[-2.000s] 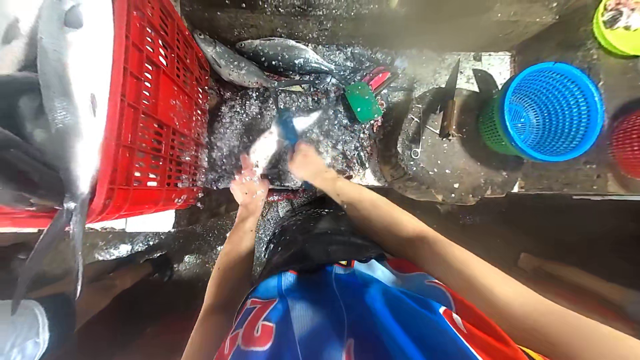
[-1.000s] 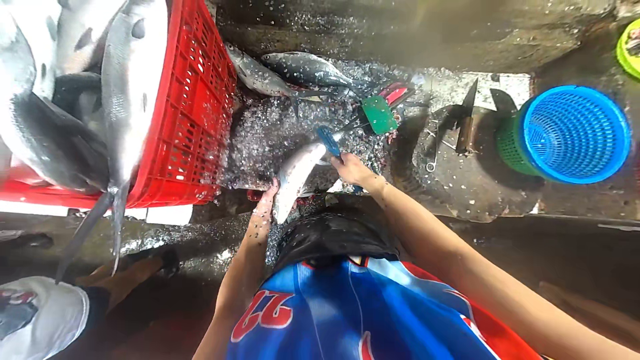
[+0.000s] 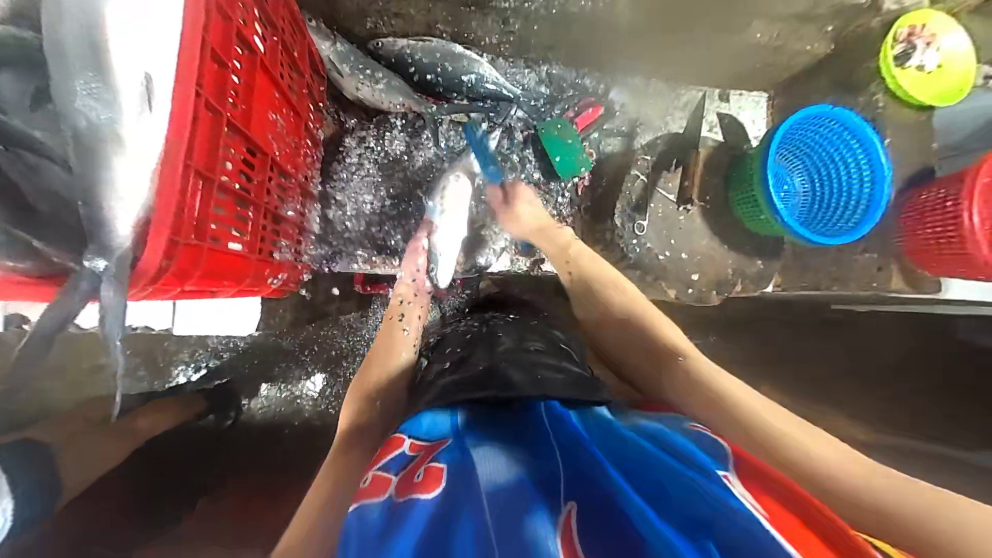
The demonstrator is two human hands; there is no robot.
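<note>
A silvery fish (image 3: 452, 221) lies on the scale-covered work surface (image 3: 372, 186), its head end towards me. My left hand (image 3: 416, 252) grips it along its left side near the head; the fingers are partly hidden. In my right hand (image 3: 518, 208) is the handle of a blue scaling tool (image 3: 483, 151), held over the tail half of the fish. A green plastic scraper (image 3: 565, 149) lies to the right of the blue tool, beside a red object (image 3: 587, 116). Two more fish (image 3: 443, 70) rest at the back of the surface.
At left stands a red plastic crate (image 3: 252, 147) heaped with large fish (image 3: 116, 124). To the right, a knife (image 3: 692, 159) and scissors (image 3: 645, 203) lie on a round board (image 3: 674, 263). Beyond are blue (image 3: 831, 174), red (image 3: 945, 221) and yellow-green (image 3: 930, 58) baskets. Another person's leg (image 3: 132, 426) shows lower left.
The blue tool has shifted along the fish, and its angle has varied between frames. The fish, angled a second ago, now points more nearly straight towards me. The view has swung slightly.
</note>
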